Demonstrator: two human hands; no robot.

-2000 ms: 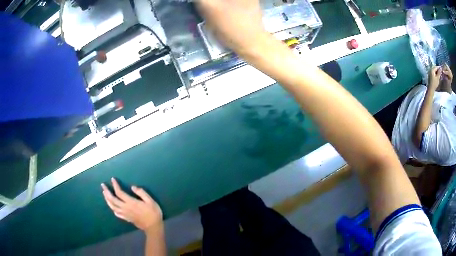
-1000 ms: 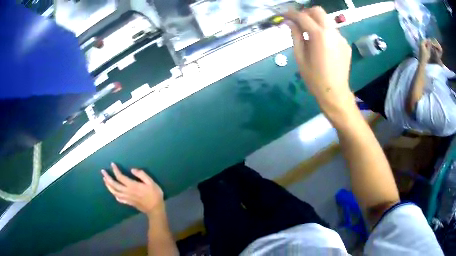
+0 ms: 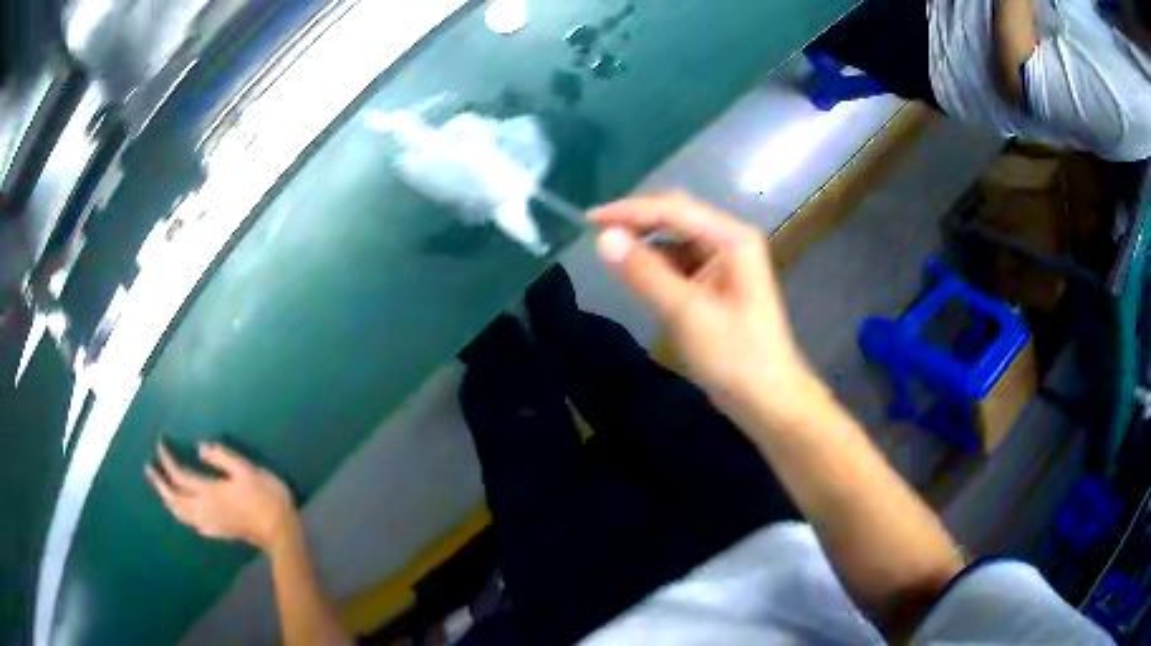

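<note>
My right hand (image 3: 707, 278) is raised at the centre, its thumb and index finger pinching a thin grey tool, seemingly tweezers (image 3: 563, 206). The tool's far end meets a white crumpled cloth (image 3: 473, 164), which is blurred over the green worktop (image 3: 303, 303). I cannot tell whether the cloth touches the worktop. My left hand (image 3: 227, 495) rests on the worktop at the lower left, empty, with its fingers apart. A small white round disc (image 3: 506, 14) lies at the top edge.
A white rail (image 3: 240, 158) runs along the far side of the worktop, with blurred metal machinery behind it. A blue stool (image 3: 956, 347) stands on the floor at the right. A person in a white shirt (image 3: 1088, 78) is at the upper right.
The view has swung right and down. My right hand has come back from the machine side to over the worktop's near edge. The white cloth is now in view at the tool. My left hand stays flat.
</note>
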